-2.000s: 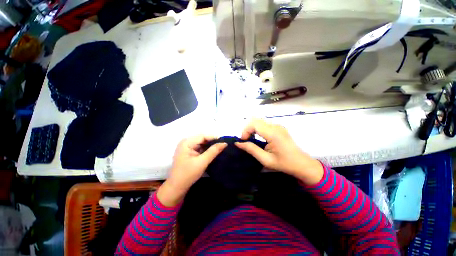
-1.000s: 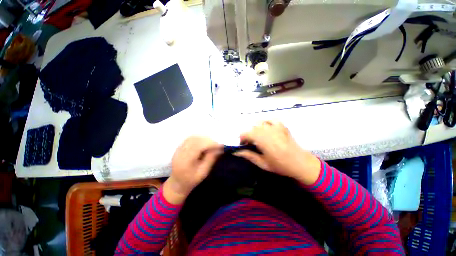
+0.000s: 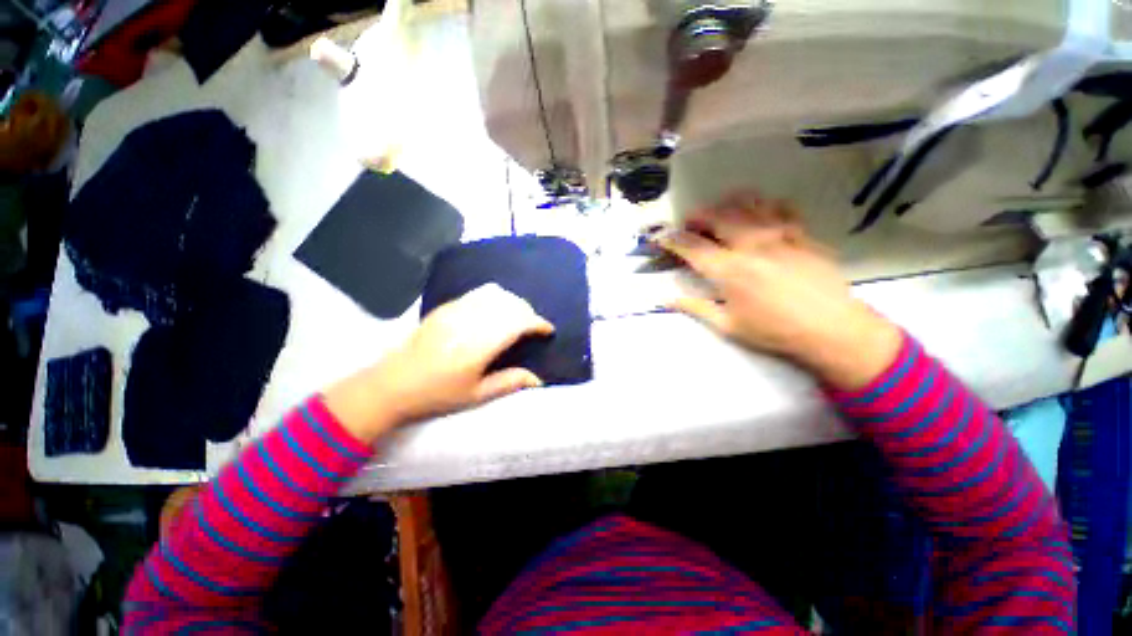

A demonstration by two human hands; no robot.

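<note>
The navy pocket piece [image 3: 559, 280], plain side up, lies flat on the white table in front of the machine, its upper left edge over the dark grey template. My left hand [image 3: 478, 348] rests on its left and lower part, fingers apart. My right hand [image 3: 770, 273], blurred, is on the machine bed right of the needle area, over the spot of the red-handled tool. A small dark metal tip [image 3: 651, 245] shows by its fingertips; whether it holds the tool is hidden. The grey template [image 3: 372, 242] lies left of the piece.
Dark cut pieces [image 3: 168, 205] and a small flecked square [image 3: 78, 400] lie at the left. The machine head [image 3: 583, 75] stands ahead, with black strips [image 3: 888, 174] and white tape [image 3: 993, 93] at the right. Scissors [image 3: 1092, 311] lie far right. An orange basket [image 3: 422, 565] is below the table.
The pocket piece has gone from between both hands near my body to flat on the table. My left hand stayed with it; my right hand moved right and forward onto the bed.
</note>
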